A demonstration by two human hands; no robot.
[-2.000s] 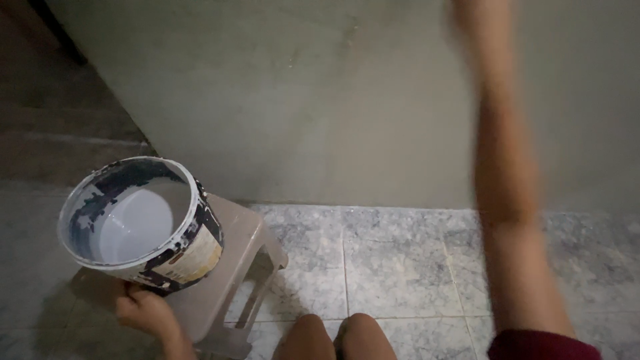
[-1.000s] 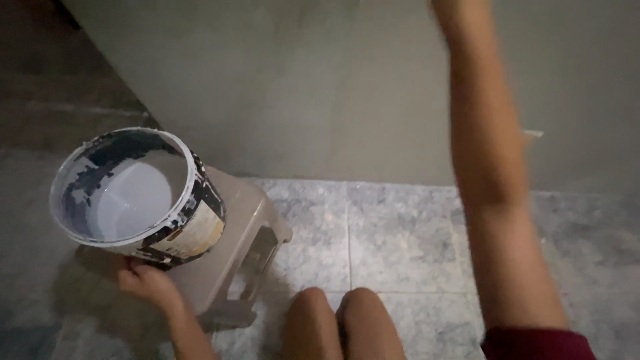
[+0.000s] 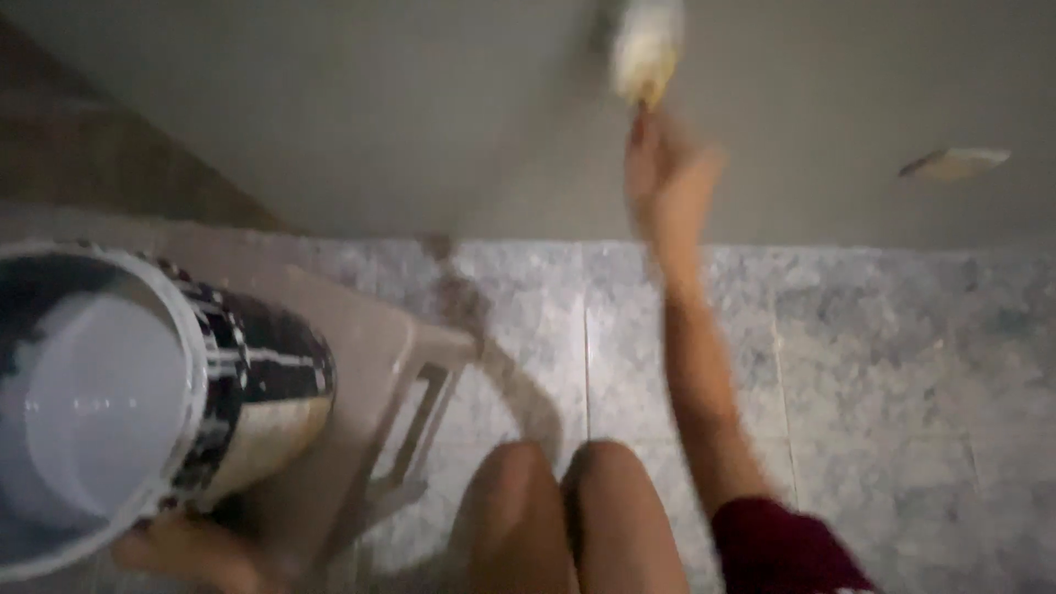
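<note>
My right hand [image 3: 672,186] is closed on a blurred brush-like tool [image 3: 648,54] with a whitish head, in front of the grey wall [image 3: 396,107]. At the left, a black, paint-spattered bucket [image 3: 268,355] tilts on a plastic stool [image 3: 363,330]. Pale liquid paint [image 3: 107,404] lies in it. My left hand [image 3: 186,549] grips the bucket's lower side; its fingers are partly hidden beneath it.
Marbled floor tiles [image 3: 874,355] run along the foot of the wall. My bare knees [image 3: 569,487] are at the bottom centre. A small pale, flat piece [image 3: 957,163], its kind unclear, shows against the wall at the right.
My right hand has come down from the top edge, bringing the tool into view. The bucket is now tilted further, its opening turned left. The view has shifted.
</note>
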